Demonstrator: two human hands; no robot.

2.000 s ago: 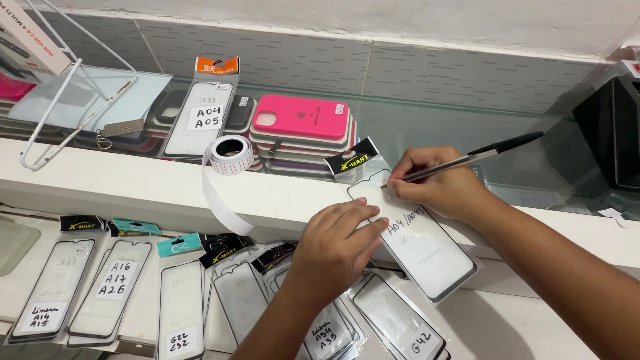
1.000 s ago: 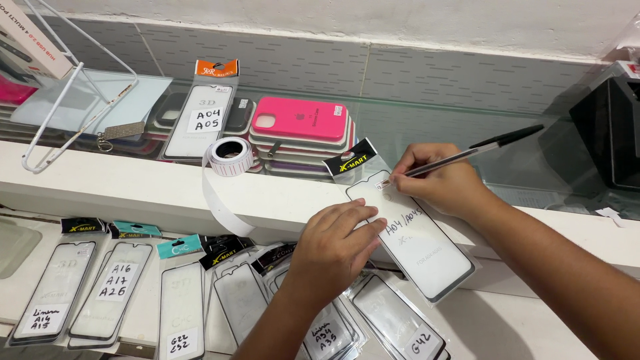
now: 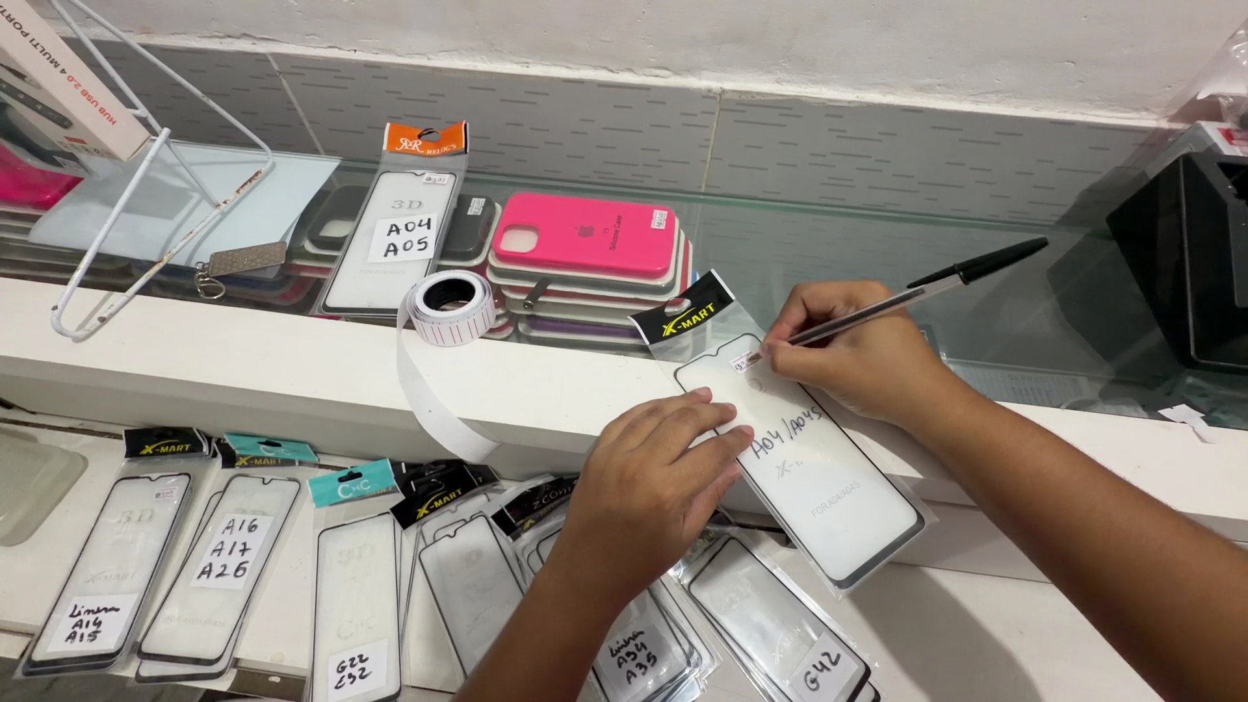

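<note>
My right hand (image 3: 858,351) grips a black-capped ballpoint pen (image 3: 907,292), its tip hidden by the fingertips at a small sticker on a packaged phone screen protector (image 3: 838,487). That pack lies tilted across the white ledge and bears handwriting. My left hand (image 3: 663,468) rests its spread fingers on the pack's left edge and holds nothing. Left of the hands, a roll of price labels (image 3: 450,307) stands on the ledge with its strip hanging down. Behind it lies another packaged screen protector (image 3: 385,278) with an orange header, beside a pink silicone phone case (image 3: 585,234) on a stack.
More packaged screen protectors (image 3: 107,565) lie in a row on the lower white shelf. A white wire stand (image 3: 161,146), a boxed USB hub (image 3: 73,88) and a keychain (image 3: 247,258) are at the left. A black box (image 3: 1160,253) stands on the glass counter at the right.
</note>
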